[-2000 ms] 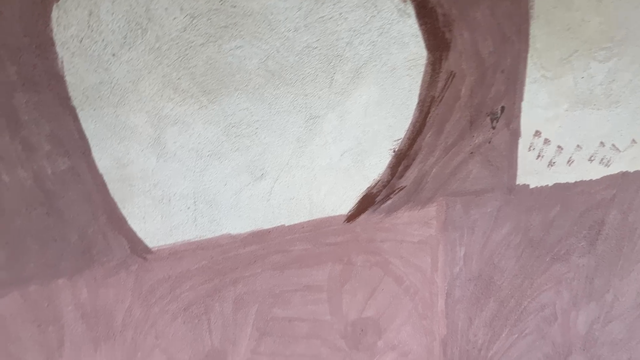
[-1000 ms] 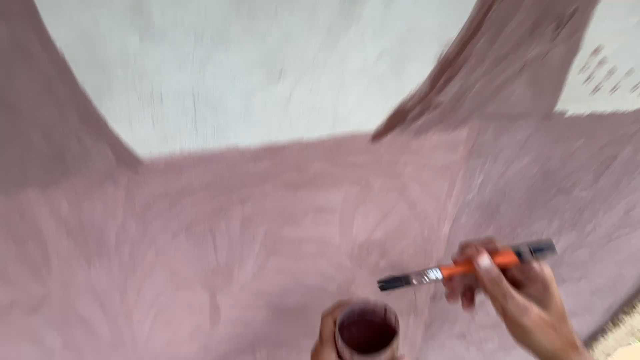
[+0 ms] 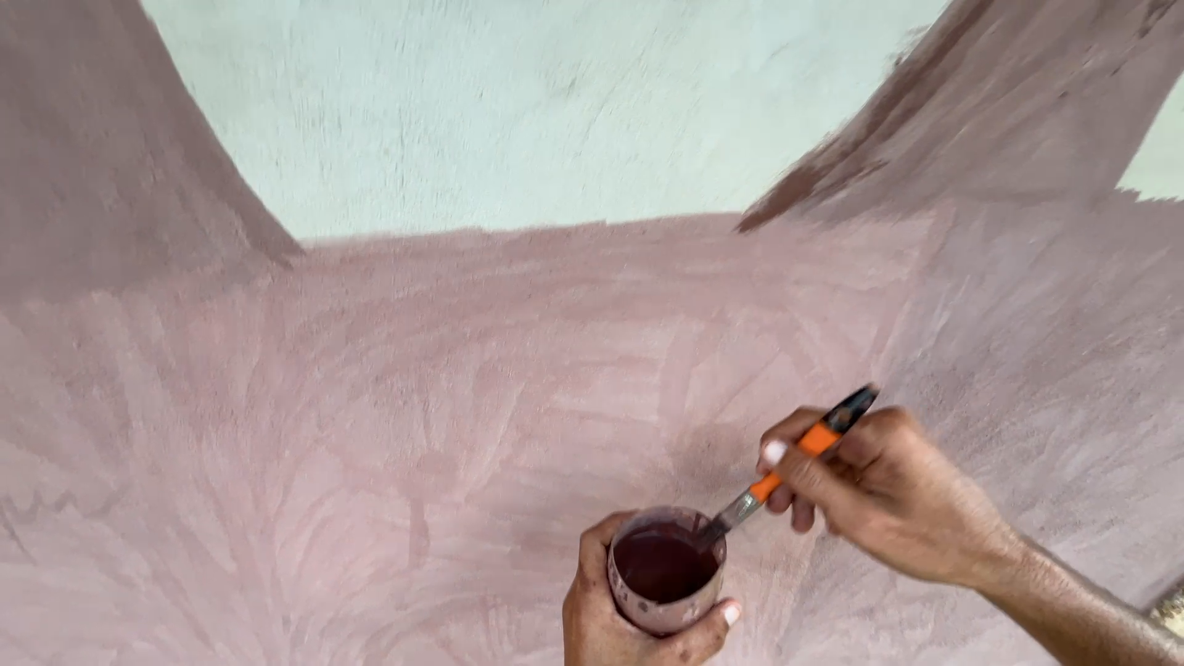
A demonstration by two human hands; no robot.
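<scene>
My left hand (image 3: 615,606) is wrapped around a small paint-smeared cup (image 3: 664,615) at the bottom centre, which holds dark maroon paint (image 3: 659,566). Right of it, my right hand (image 3: 860,490) grips a paintbrush (image 3: 786,467) with an orange and black handle and a metal ferrule. The brush slants down to the left, and its dark bristles touch the inside of the cup's right rim. Behind both hands is a wall (image 3: 518,370) painted pink in its lower part.
Above the pink, an unpainted-looking white area (image 3: 555,111) lies between two mauve-brown painted shapes (image 3: 92,139). A dark brown painted stroke (image 3: 786,194) edges the right shape. A rough, pale surface (image 3: 1170,610) shows at the lower right edge.
Neither hand was in view two seconds ago. Since one second ago, the brush has tilted, and its bristles have gone from beside the cup to its rim.
</scene>
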